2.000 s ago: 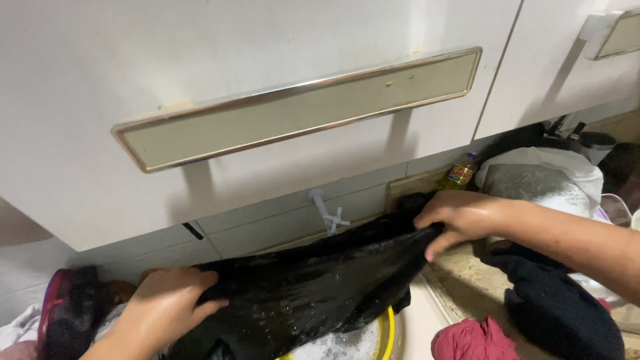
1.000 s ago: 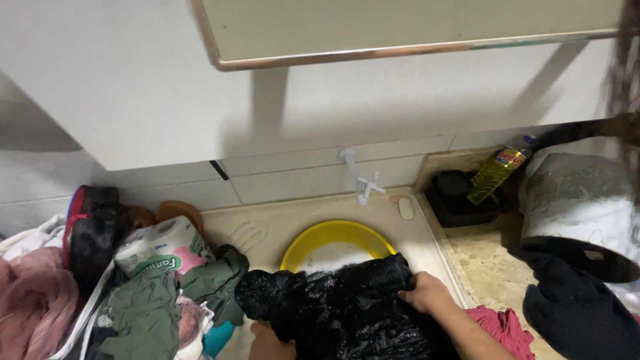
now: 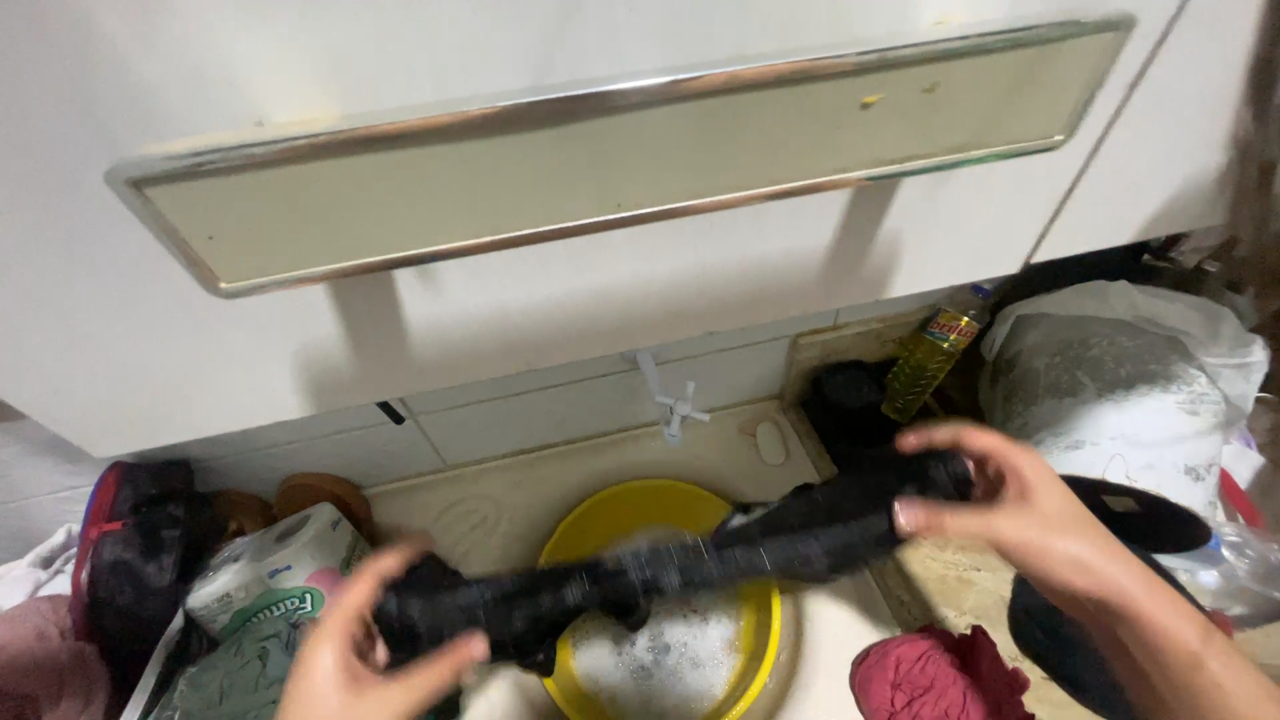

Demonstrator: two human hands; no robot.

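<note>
A wet black cloth point(image 3: 650, 565) is stretched sideways, bunched lengthwise, over a yellow plastic basin point(image 3: 765, 640) of sudsy water. My left hand point(image 3: 375, 650) grips its left end, thumb and fingers around the fabric. At the other end, my right hand point(image 3: 985, 490) clasps the cloth between thumb and fingers. Behind the basin a white plastic tap point(image 3: 680, 405) comes out of the tiled wall, and a bar of soap point(image 3: 770, 442) lies on the sink ledge.
Overhead hangs a white cabinet with a long framed handle point(image 3: 640, 150). Left are a toilet paper pack point(image 3: 275, 570), a dark bag point(image 3: 135, 560) and green cloth point(image 3: 235, 665). Right are a bottle of yellow liquid point(image 3: 930, 355), a white bucket-like container point(image 3: 1100, 390) and a crumpled red cloth point(image 3: 930, 675).
The black cloth was spread wide, then heaped low at the basin; now it is raised and drawn into a narrow roll between my hands, which are farther apart. The view has shifted.
</note>
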